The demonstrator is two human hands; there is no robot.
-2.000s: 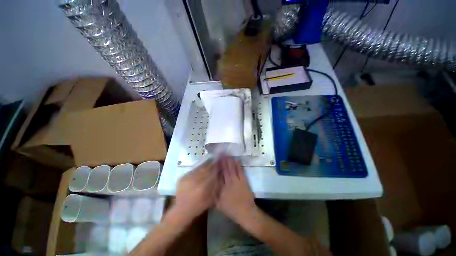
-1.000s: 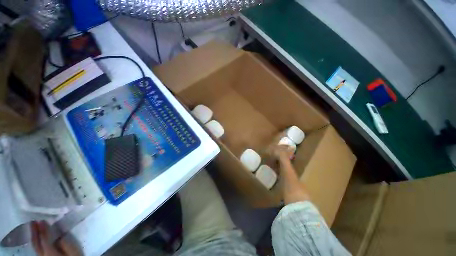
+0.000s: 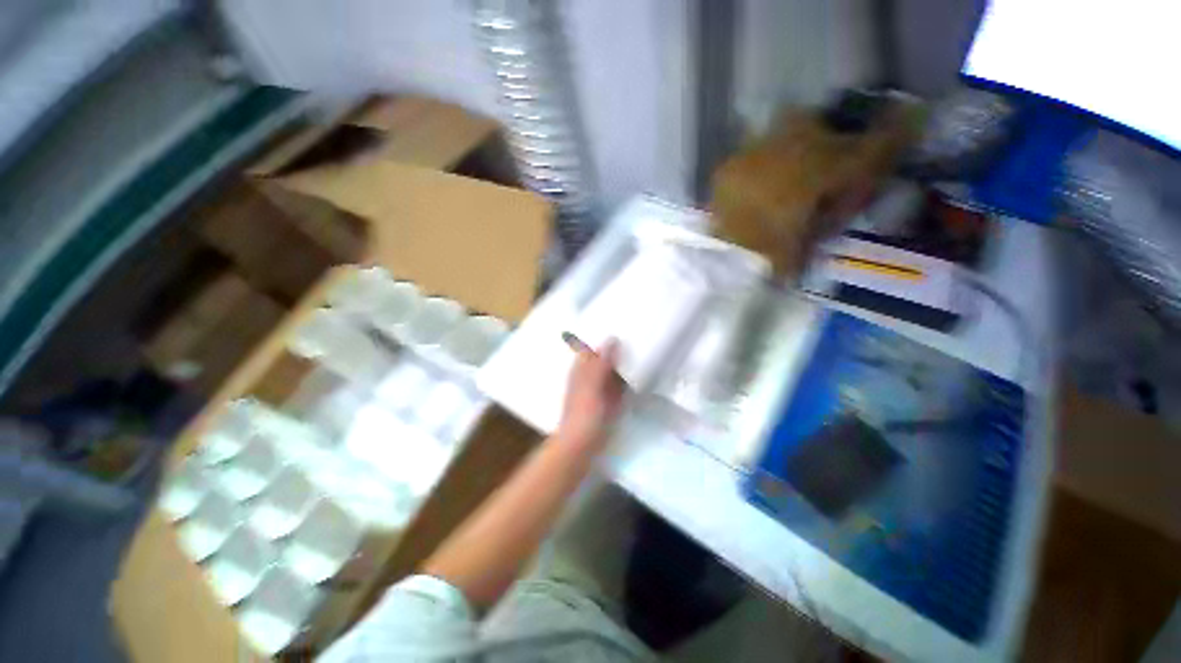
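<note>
My left hand [image 3: 593,389] reaches in from the lower left to the front left part of the white machine table [image 3: 674,469]. Its fingers are by a pale white surface; blur hides whether they hold anything. A white housing-like shape [image 3: 654,311] lies just beyond the hand on the jig area, its outline smeared. The left carton [image 3: 447,508] holds rows of white housings [image 3: 288,499], some with their ends up. My right hand is not in view.
On the table's right are the blue mat [image 3: 926,518], the dark mouse [image 3: 844,464] and a white-and-black box [image 3: 894,279]. A brown wrapped block [image 3: 784,181] stands behind the jig. A silver duct [image 3: 528,104] hangs at the back. Part of a bright monitor [image 3: 1101,58] shows top right.
The view has swung from the right carton to the left carton and table. My right hand, seen inside the right carton before, has left the picture. My left hand is now by the table's left side.
</note>
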